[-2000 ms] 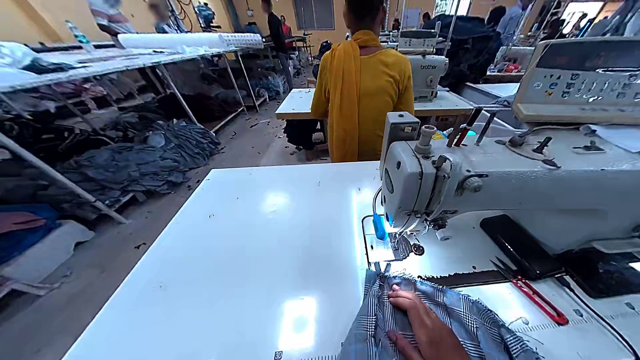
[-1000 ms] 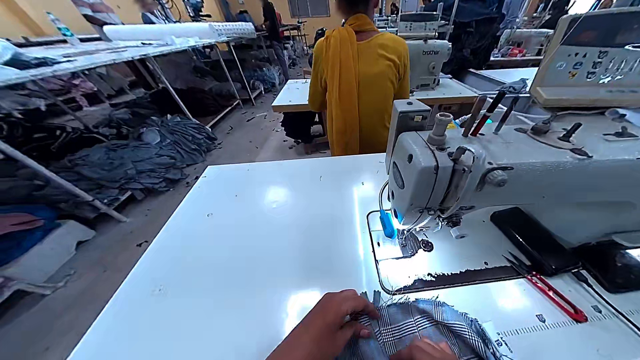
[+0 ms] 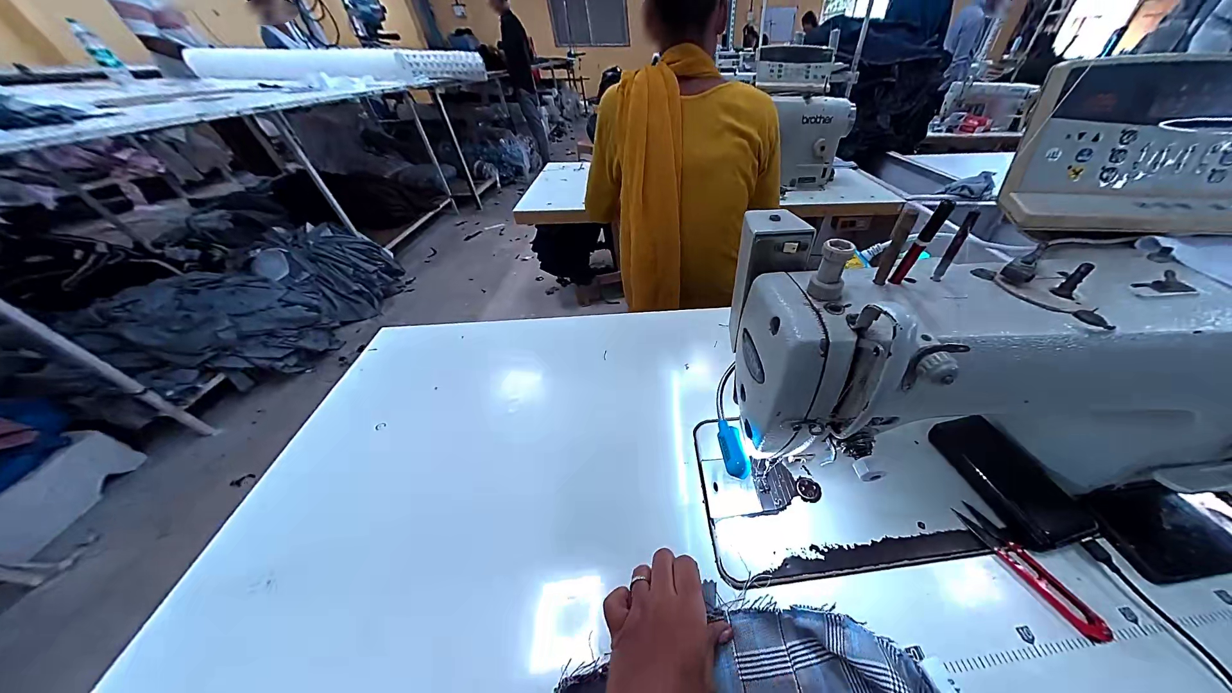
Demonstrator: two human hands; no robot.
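Note:
At the bottom centre, my left hand [image 3: 664,626] holds the edge of a grey-blue plaid cloth piece [image 3: 794,650], with the thumb against the cloth and a ring on one finger. Frayed threads stick out along the cloth's far edge, and its lower part runs out of view. My right hand is out of view. Just beyond the cloth, not touching it, is the presser foot [image 3: 773,484] of a white industrial sewing machine [image 3: 943,356]. A blue tab [image 3: 733,450] hangs beside the needle area, which is lit.
Red-handled thread snips [image 3: 1054,592], a black phone [image 3: 1011,481] and another dark device [image 3: 1160,529] with a cable lie on the right of the white table [image 3: 481,481]. A person in yellow [image 3: 722,183] sits ahead. Dark fabric heaps [image 3: 241,308] lie at left.
The cloth has moved from beside the presser foot towards me. My left hand, not seen in the oldest frame, came onto the cloth; my right hand, on it in both earlier frames, has left the view.

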